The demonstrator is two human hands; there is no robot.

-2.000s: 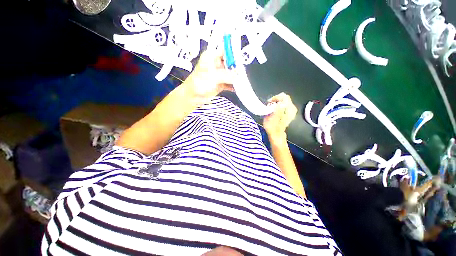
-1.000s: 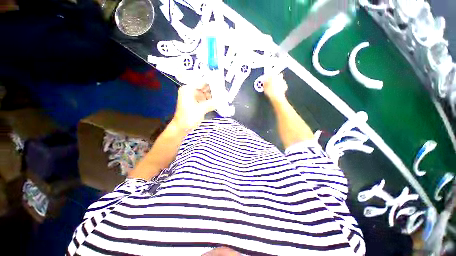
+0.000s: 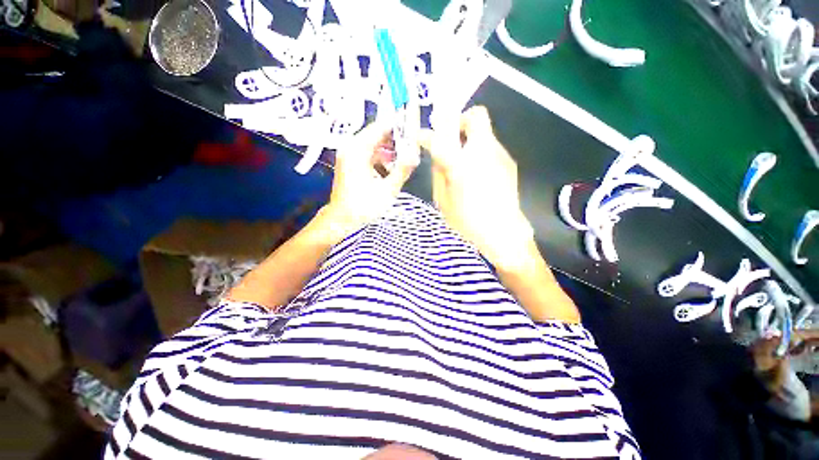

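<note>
A white curved shell with a bright blue insert [image 3: 391,67] stands out in front of the heap of white shells [image 3: 301,101]. My left hand [image 3: 370,175] grips its near end. My right hand [image 3: 476,175] is close beside it on the right, with bent fingers at the white parts. Glare washes out the fingertips, so I cannot tell whether the right hand holds a part. Several shells in the heap have round ends with dark spoked patterns.
A round dish of grainy bits [image 3: 184,36] sits left of the heap. A small pile of curved shells [image 3: 620,199] lies right on the black worktop. The green belt [image 3: 575,90] carries curved parts behind a white rail. Cartons [image 3: 171,278] stand at lower left. Another person's hand [image 3: 770,355] shows at right.
My right hand has moved from the heap's right side to beside my left hand. My left hand still grips the blue-insert shell. Parts on the belt have shifted in view.
</note>
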